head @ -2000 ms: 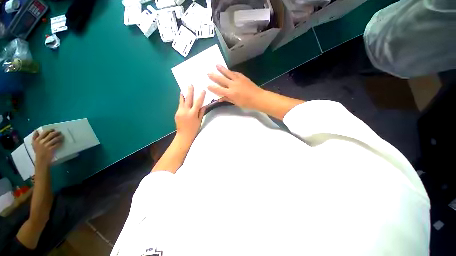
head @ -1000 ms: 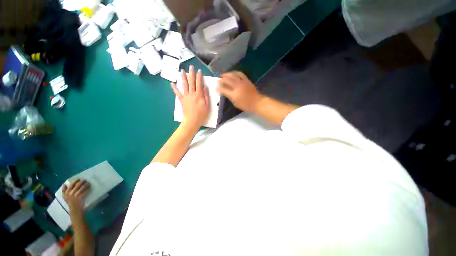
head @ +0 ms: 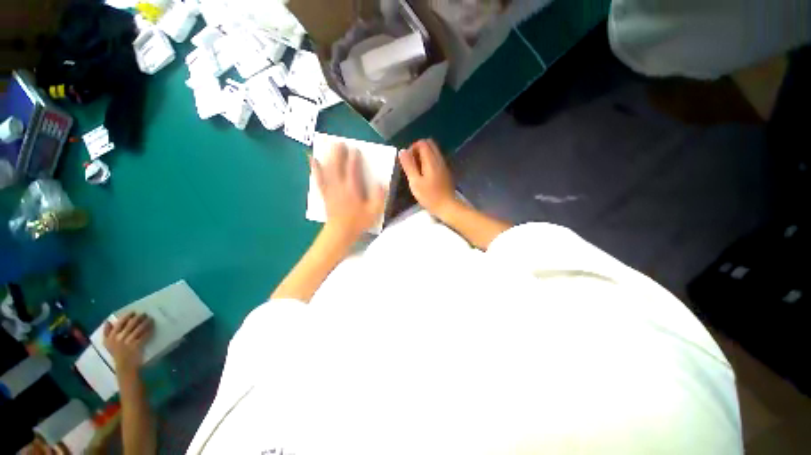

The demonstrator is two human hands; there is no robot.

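Note:
A white closed carton [head: 378, 164] stands at the near edge of the green bench, in front of my body. My left hand [head: 345, 188] lies flat on its white top, fingers blurred and pointing away from me. My right hand [head: 429, 176] is at the carton's right side, its fingers bent. Whether the right fingertips touch the carton or hold something cannot be told. The carton's right side is in shadow.
An open carton [head: 413, 107] with bagged contents stands beyond my right hand, another beside it. Small white printed pieces [head: 265, 96] lie heaped at the far side. At left, another person's hand [head: 130, 336] rests on a white carton [head: 184, 311]. A pale sleeve [head: 702, 40] shows upper right.
My left hand has moved onto the middle of the carton's top. My right hand has left the top for the right side. The view has shifted, and the carton appears turned.

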